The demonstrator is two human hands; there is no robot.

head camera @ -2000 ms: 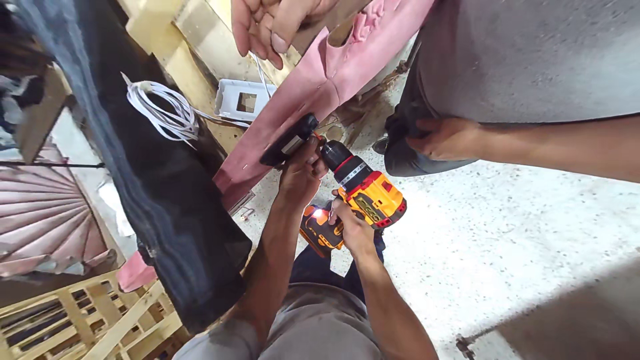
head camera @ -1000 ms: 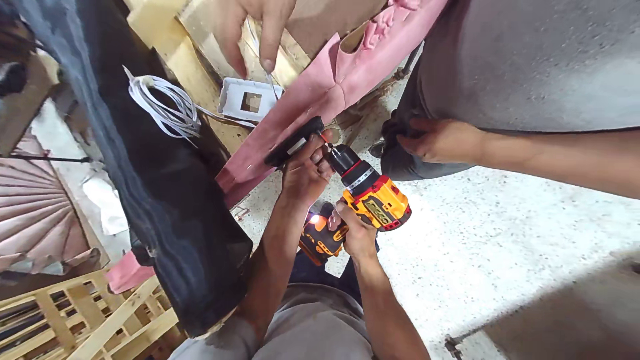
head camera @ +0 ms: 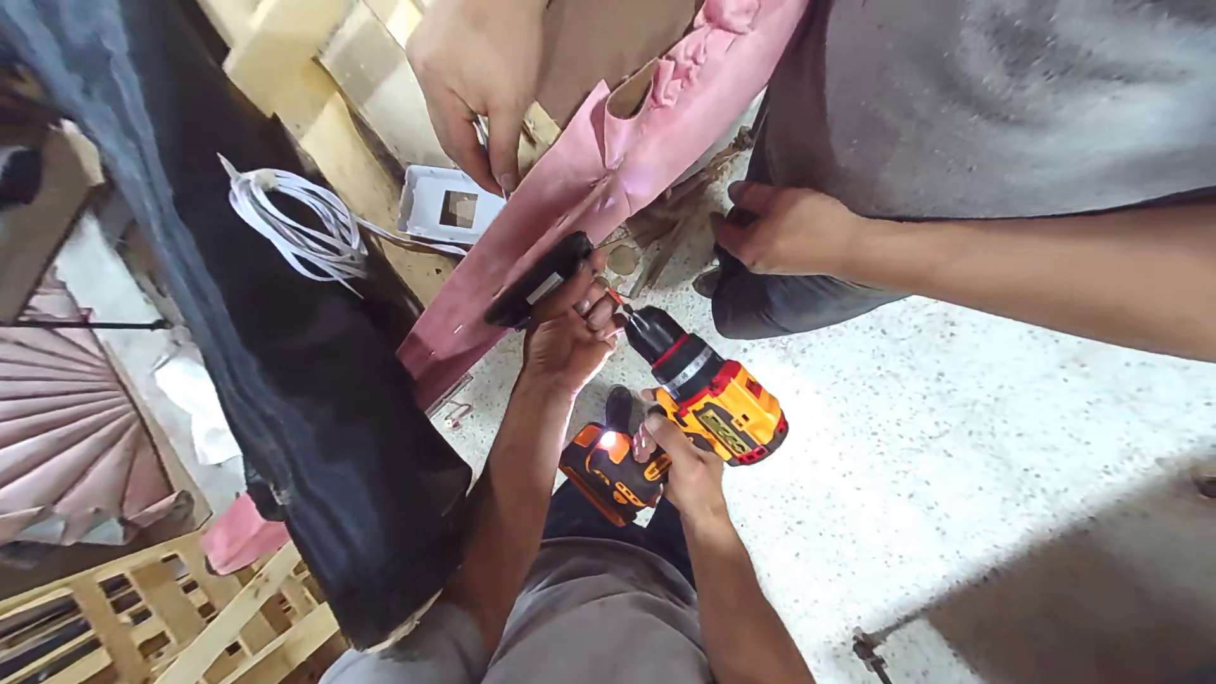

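In my right hand [head camera: 689,461] is the grip of a yellow and black cordless drill [head camera: 727,413], its lamp lit near the battery base and its bit pointing up and left. My left hand [head camera: 575,332] holds a dark oval part [head camera: 540,280] against the edge of pink upholstery fabric [head camera: 532,209]; the fingertips are close to the drill's bit. Whether the bit touches anything is not clear. Just beyond the fabric lies a white plastic frame [head camera: 446,207] with a square opening, joined to a white cable.
A coiled white cable [head camera: 294,223] rests on black fabric [head camera: 332,427] at the left. A co-worker's hand [head camera: 480,85] reaches in at the top with a thin tool, another [head camera: 788,228] is at the right. Wooden slats [head camera: 218,608] stand at lower left, pleated pink upholstery [head camera: 66,418] above them.
The co-worker's upper hand has come down toward the white frame and the pink fabric. The drill's bit has shifted slightly away from the dark oval part. Both my hands keep their holds.
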